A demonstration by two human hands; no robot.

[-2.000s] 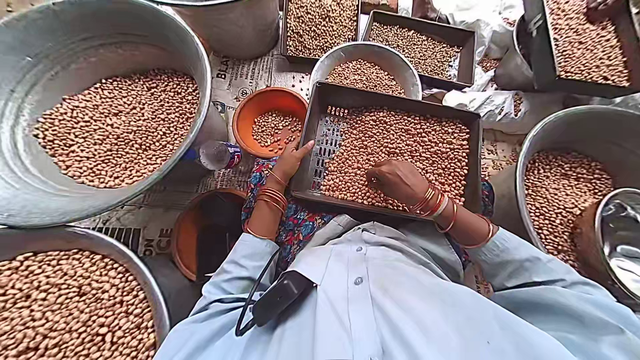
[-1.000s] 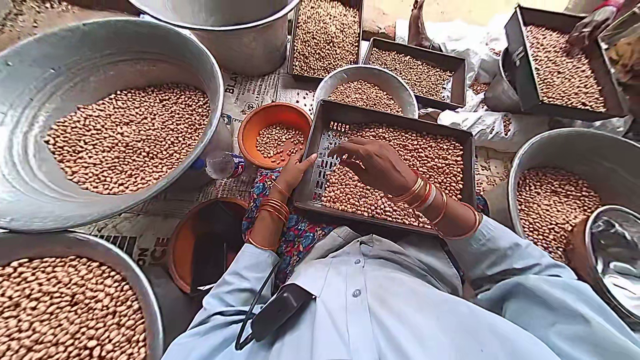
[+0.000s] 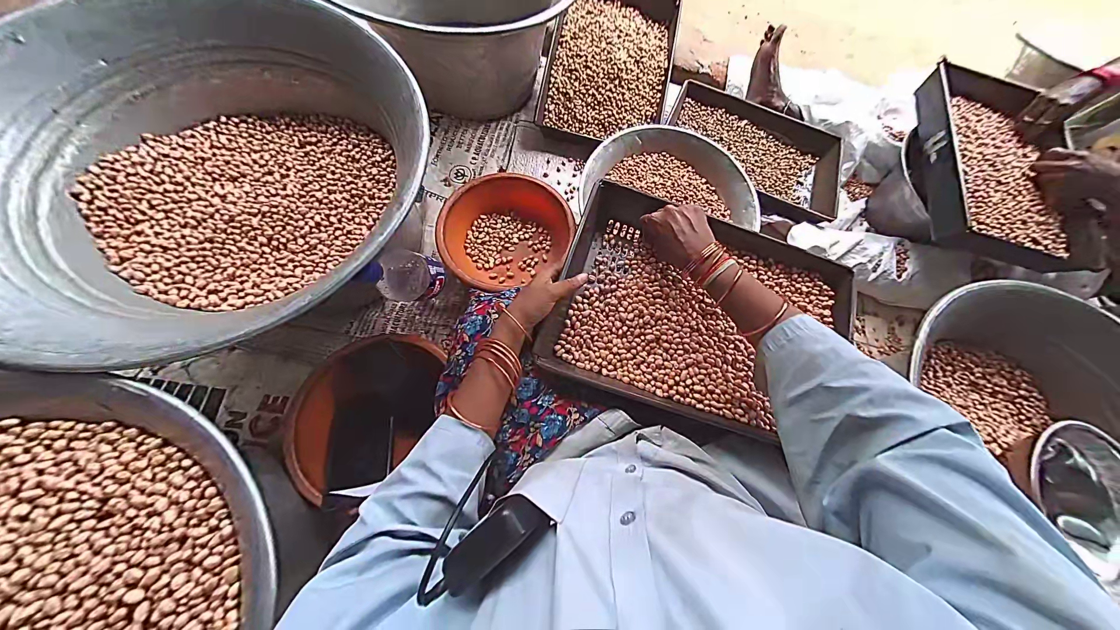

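Note:
A dark rectangular tray [image 3: 840, 289] with a slotted left part lies tilted over my lap, mostly covered by brown nuts or beans [image 3: 656, 332]. My left hand [image 3: 544, 299] grips its left edge, thumb over the rim. Near the tray's far left corner, my right hand [image 3: 678, 234] rests on the contents with curled fingers; whether it holds any is hidden. An orange bowl [image 3: 451, 219] with some of the same pieces stands just left of the tray. Beyond the tray's far edge is a round metal pan [image 3: 744, 175] of them.
Large metal tubs with nuts or beans stand at left [image 3: 407, 114], lower left [image 3: 254, 525] and right [image 3: 936, 315]. A plastic bottle [image 3: 407, 276] lies beside the orange bowl. More filled trays [image 3: 674, 35] are at the back. At right, another person's hands [image 3: 1072, 175] touch a tray [image 3: 949, 157].
My right hand has moved from the middle of the tray to its far left part, across the contents. My left hand stays at the tray's left edge.

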